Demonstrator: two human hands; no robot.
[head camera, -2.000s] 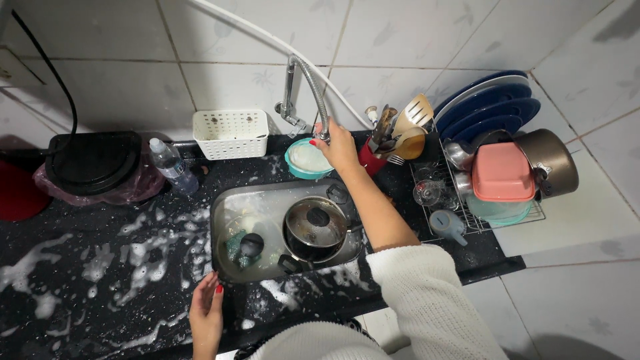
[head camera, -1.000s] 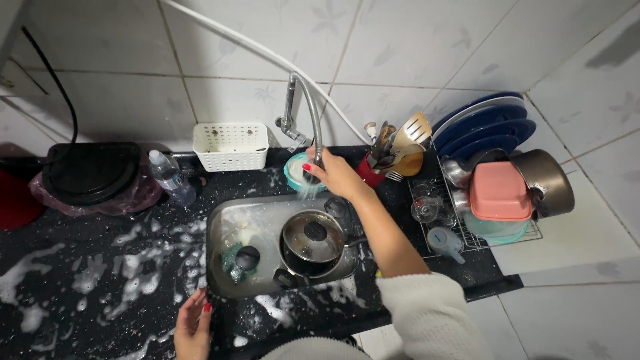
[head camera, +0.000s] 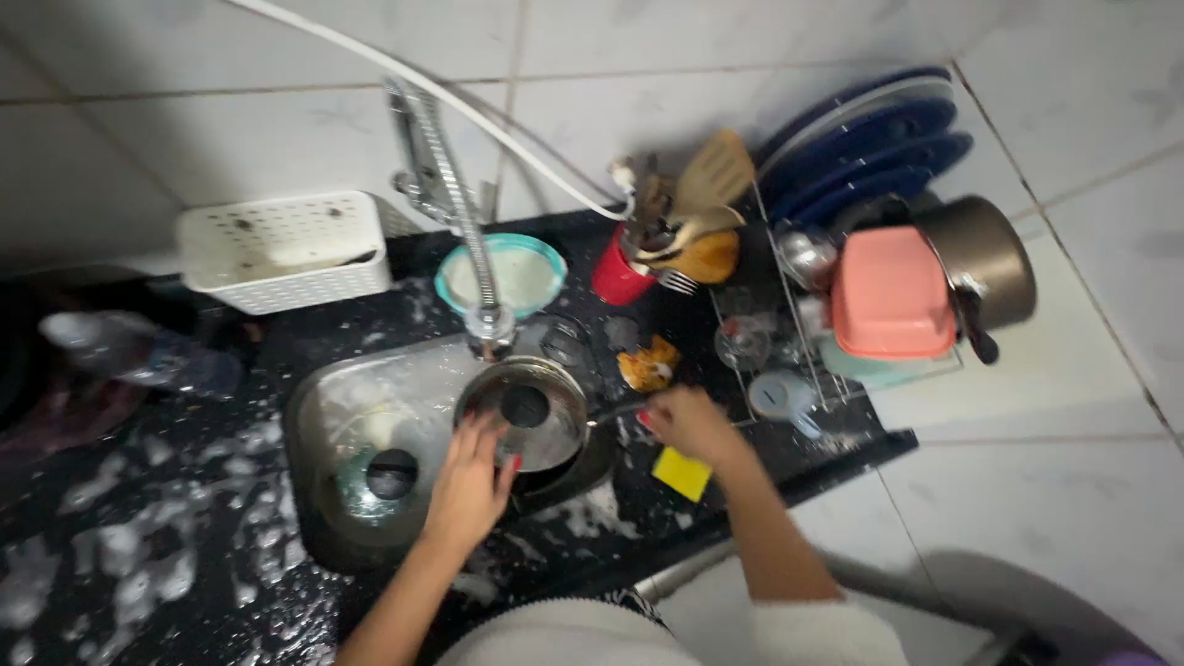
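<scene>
A pot with a glass lid (head camera: 546, 439) and dark knob sits in the right part of the metal sink (head camera: 319, 388). My left hand (head camera: 474, 476) rests with spread fingers on the lid's left edge. Around the pot's dark handle, my right hand (head camera: 689, 421) is closed. The faucet's flexible metal hose (head camera: 458, 185) hangs with its head just above the lid. Another dark-knobbed lid (head camera: 391, 474) lies in the cloudy water at the sink's left. By my right hand are a yellow sponge (head camera: 683, 474) and an orange-brown scrap (head camera: 650, 364) that I cannot identify.
Behind the sink stand a white perforated basket (head camera: 287, 254), a teal-rimmed bowl (head camera: 504, 275) and a red utensil holder (head camera: 622, 264). At right, a wire dish rack (head camera: 786, 277) holds blue plates (head camera: 879, 139) and a pink container (head camera: 893, 294). A plastic bottle (head camera: 143, 356) and suds are at left.
My right hand has left the faucet head and moved down to the pot's handle. My left hand has moved from the counter's front edge onto the lid.
</scene>
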